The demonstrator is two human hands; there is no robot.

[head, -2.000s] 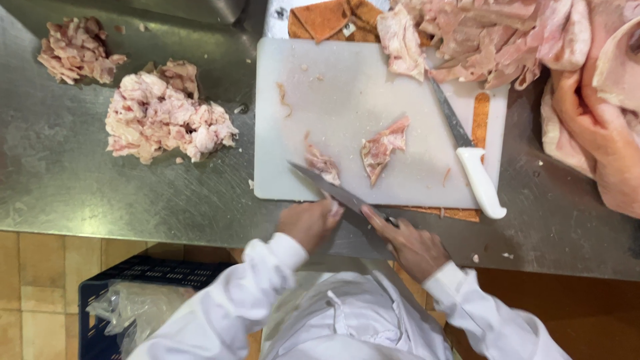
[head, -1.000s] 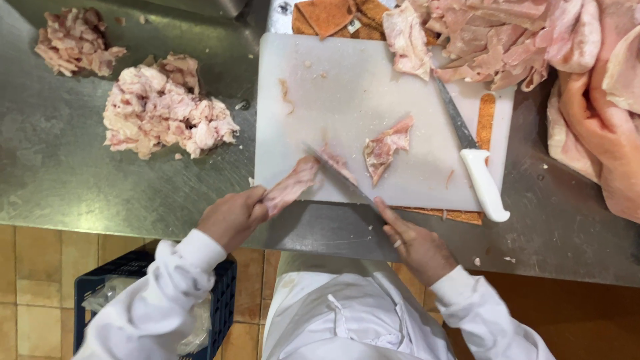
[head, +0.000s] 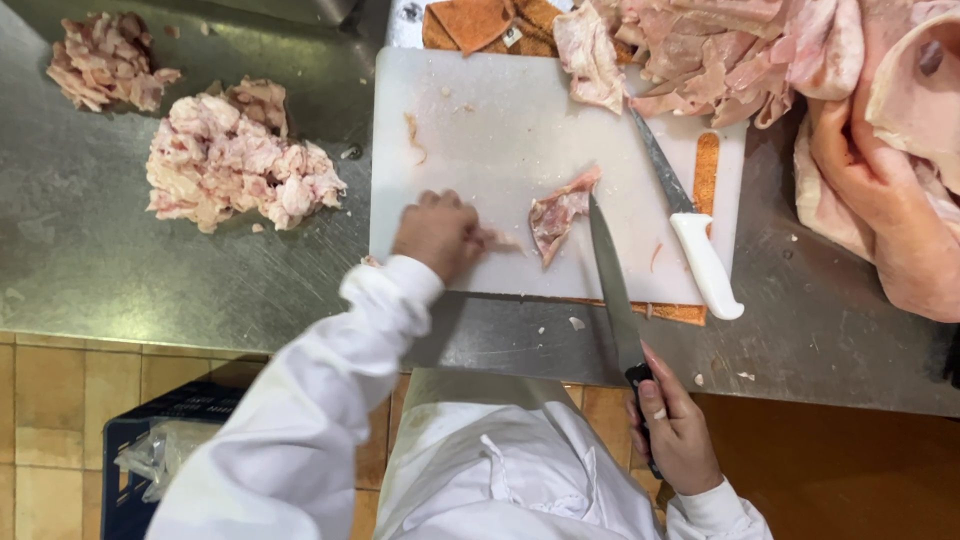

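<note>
My left hand [head: 441,234] rests low on the left part of the white cutting board [head: 495,165], its fingers closed around a small scrap of meat [head: 504,241] that pokes out to the right. The black-handled knife [head: 611,277] is gripped in my right hand [head: 675,427], beyond the board's near edge; its tip points away, close to a larger piece of raw meat [head: 561,216] lying on the board. A second knife with a white handle [head: 705,266] lies across the board's right side, its tip by a pale piece of skin or fat [head: 590,56].
Two piles of trimmings, a small one [head: 109,64] and a larger one [head: 240,161], lie on the steel table [head: 90,262]. Raw meat or skin [head: 697,52] is heaped at the back right. Orange cloths [head: 469,22] show behind the board. A blue crate [head: 112,480] stands below.
The left hand has moved onto the board, and the strip it held out a second ago no longer shows at full length. The right hand with its knife has drawn away to the right.
</note>
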